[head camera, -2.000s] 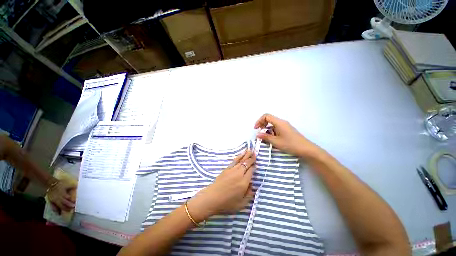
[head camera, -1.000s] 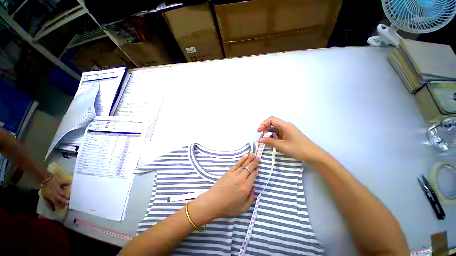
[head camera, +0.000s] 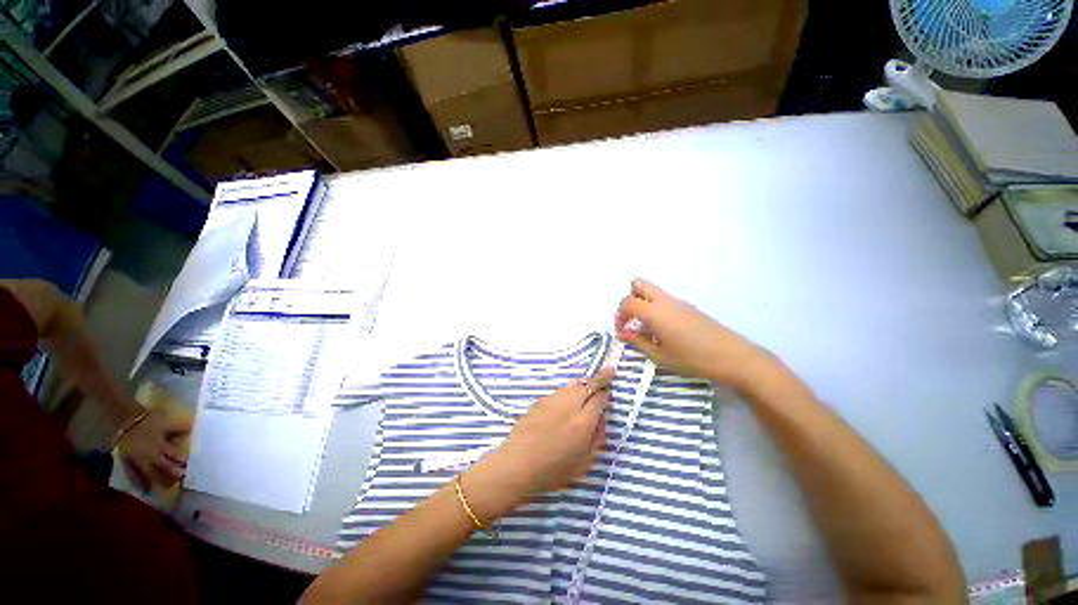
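Observation:
A grey-and-white striped T-shirt (head camera: 662, 473) lies flat on the white table, its ribbed neckband away from me. A narrow white tape measure (head camera: 612, 473) runs from the shoulder beside the neckband down over the shirt front. My right hand (head camera: 662, 331) pinches the tape's end at the shoulder between thumb and fingers. My left hand (head camera: 562, 431) lies on the shirt beside the neckband, its fingertips at the tape; whether they grip it is hidden. A small white strip (head camera: 459, 460) lies on the chest, partly beside my left wrist.
A printed sheet (head camera: 266, 390) and clipped papers (head camera: 219, 266) lie at left. Another person's hand (head camera: 154, 447) rests on a yellow-tan piece. Black snips (head camera: 1019, 455), a tape roll (head camera: 1052, 420), stacked books (head camera: 1005, 136) and a fan (head camera: 981, 30) are at right.
My left hand has shifted slightly, its fingers now more bent near the neckband. My right hand stays at the shoulder with the tape. The other person's body reaches further into view at left.

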